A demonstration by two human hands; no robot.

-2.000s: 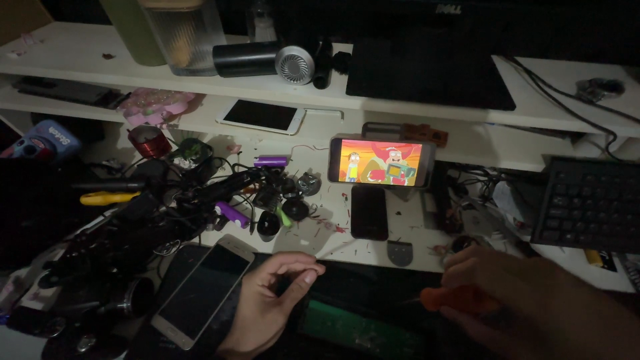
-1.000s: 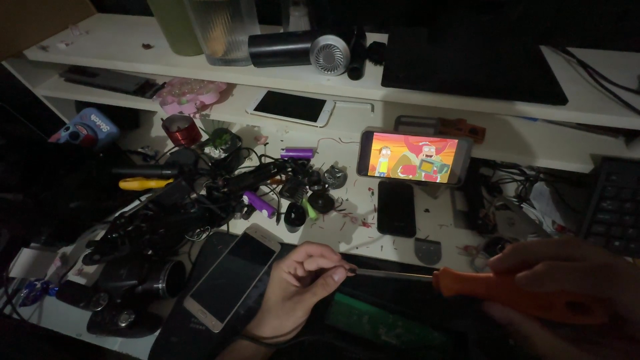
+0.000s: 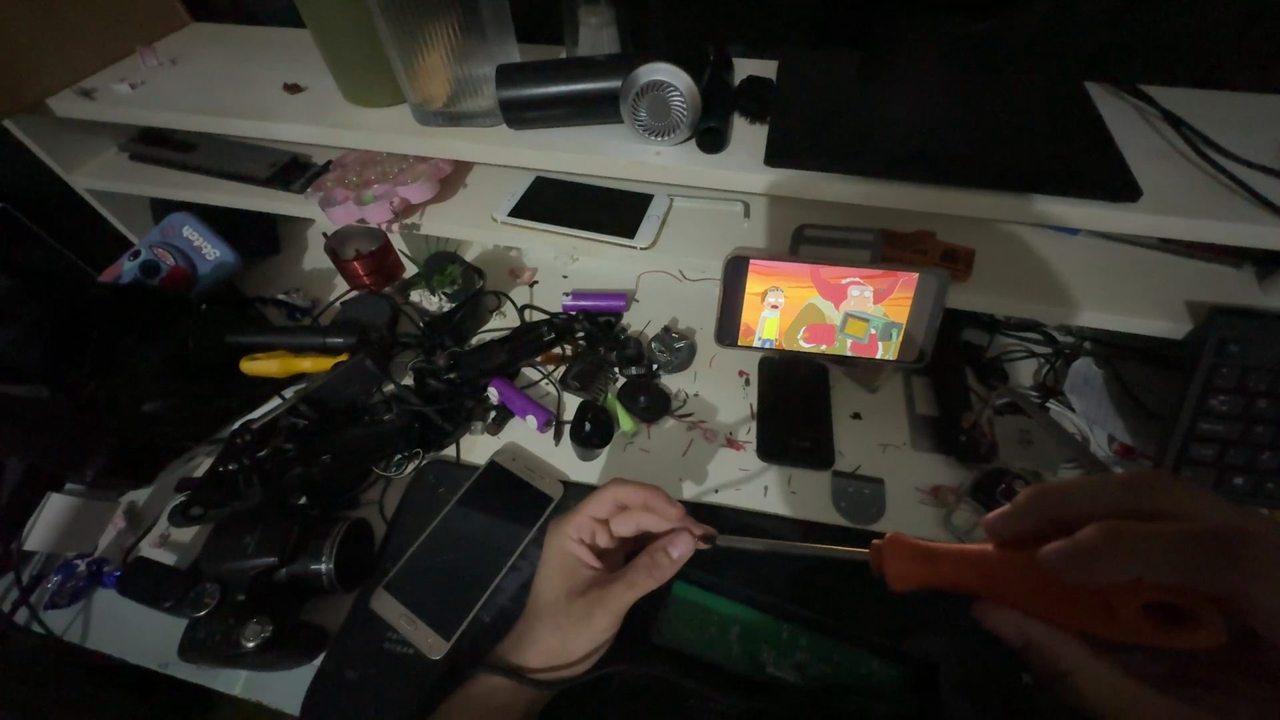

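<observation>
My right hand (image 3: 1130,560) grips the orange handle of a screwdriver (image 3: 1040,590), its metal shaft pointing left. At the shaft's tip, my left hand (image 3: 615,565) pinches a small dark piece (image 3: 708,540) between thumb and fingertips; what it is cannot be told. Below the hands lies a green circuit board (image 3: 760,640), partly in shadow. A gold-framed smartphone (image 3: 468,550) rests on a dark mat left of my left hand. Beyond the hands a black phone (image 3: 795,412) lies flat, and behind it a phone showing a cartoon (image 3: 828,308) is propped up.
Tangled black cables and parts (image 3: 340,430) heap up at the left, with purple battery cells (image 3: 520,403) and a yellow-handled tool (image 3: 292,363) among them. A camera (image 3: 270,560) sits at the lower left. A keyboard (image 3: 1230,400) stands at the right. A white shelf (image 3: 700,165) runs across the back.
Two seconds ago the screwdriver was apart from my left hand; its tip has come to the left fingertips and stays there. The view has shifted left.
</observation>
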